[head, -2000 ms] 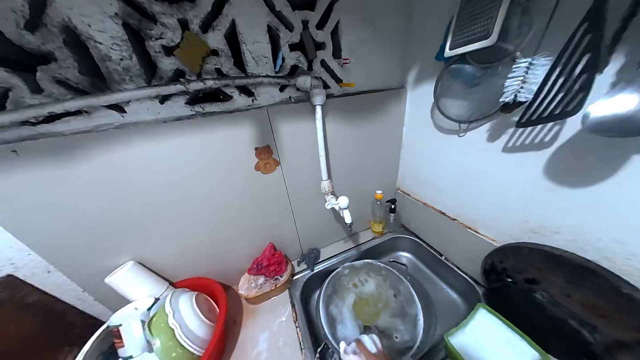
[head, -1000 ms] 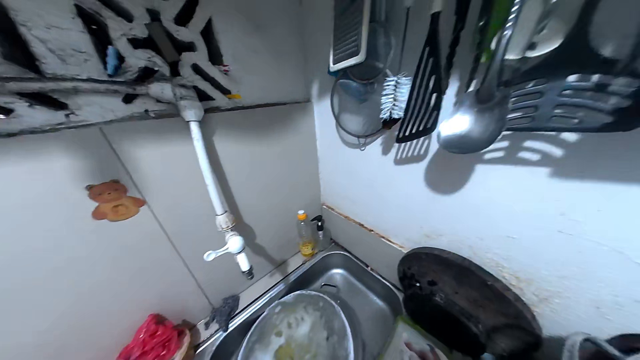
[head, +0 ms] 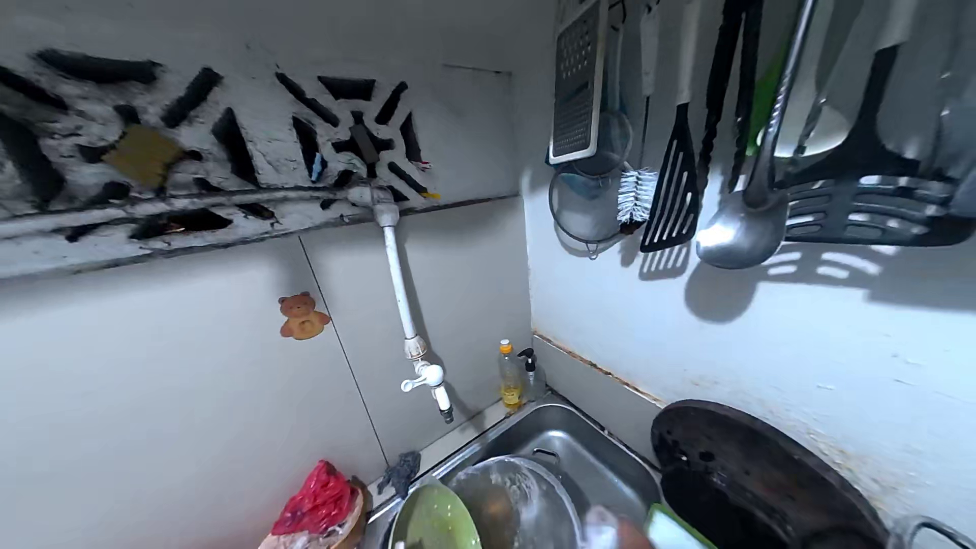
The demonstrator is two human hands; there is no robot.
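Observation:
A metal pot (head: 526, 496) with cloudy, soapy water sits in the stainless steel sink (head: 602, 457). At its left, a wet light-green dish (head: 436, 518) is tilted up over the sink edge; whatever supports it is below the frame. My right hand (head: 619, 531), blurred and cut off by the bottom edge, is just right of the pot, beside a green-rimmed white board or tray (head: 675, 530); a whitish patch is at its fingers, and its grip is unclear. My left hand cannot be made out. Above the sink hangs a white plastic tap (head: 428, 381).
A bottle of yellow liquid (head: 510, 377) and a pump bottle (head: 531, 374) stand in the sink's back corner. A dark oval pan (head: 762, 465) leans at right. A grey rag (head: 400, 473) and a red plastic bag (head: 316, 499) lie left. Utensils, including a ladle (head: 743, 229), hang on the wall.
The green dish now shows left of the pot, where neither earlier frame has it. My right hand, over the pot two seconds ago, is now at its right side. The view has swung.

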